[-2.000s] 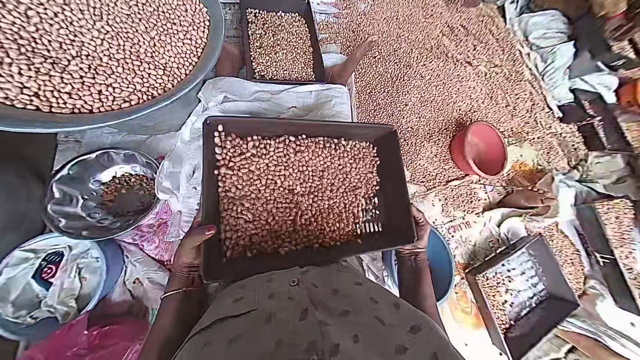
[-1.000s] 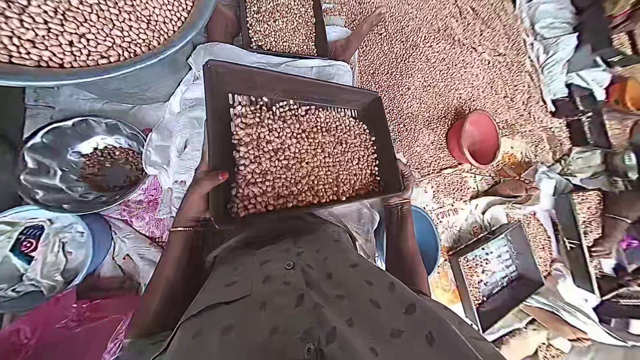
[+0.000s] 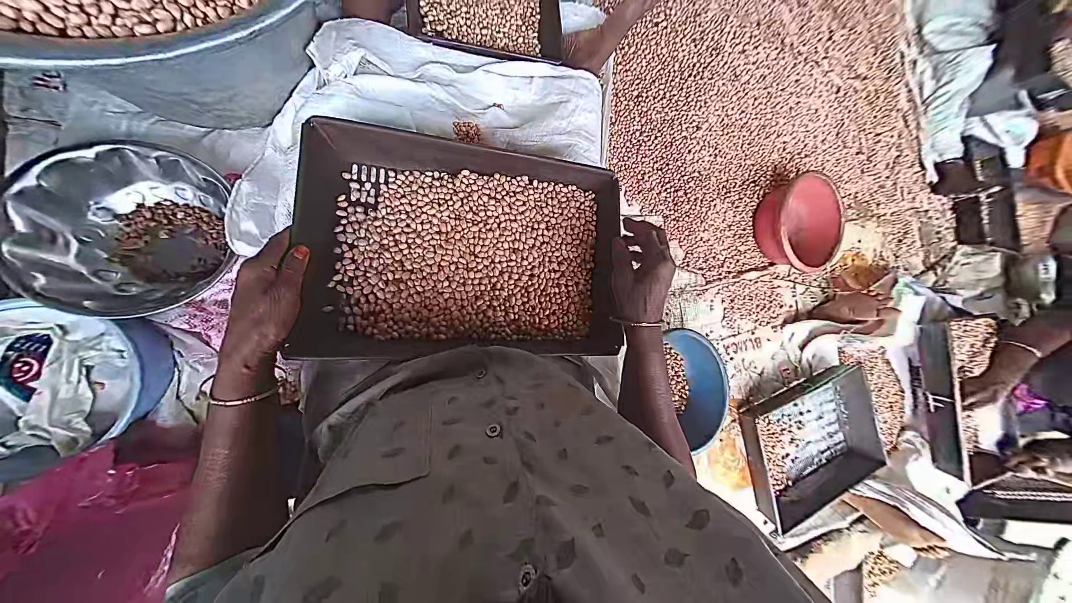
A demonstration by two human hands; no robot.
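Observation:
A dark rectangular sieve tray (image 3: 452, 144) lies level in front of my body, its slotted bottom mostly covered by shelled peanuts (image 3: 477, 251). My left hand (image 3: 266, 297) grips its left wall, thumb on the rim. On the opposite side my right hand (image 3: 643, 272) holds the right wall, fingers curled. Slots of the mesh show at the tray's upper left corner. Beyond the tray a white woven sack (image 3: 536, 105) is spread, with a small clump of reddish bits on it.
A large grey basin (image 3: 243, 75) of peanuts stands upper left, above a steel bowl (image 3: 50, 243) with debris. Right are a red tub (image 3: 812, 222), a blue tub (image 3: 708, 389), spread peanuts (image 3: 754, 92) and another sieve (image 3: 871, 469). Another person's foot (image 3: 599, 42) and a co-worker's arm (image 3: 1017, 356) are near.
The peanuts have shifted within the tray: bare slots showed at its lower right two seconds ago, and now show at its upper left. Both hands have kept hold of the tray.

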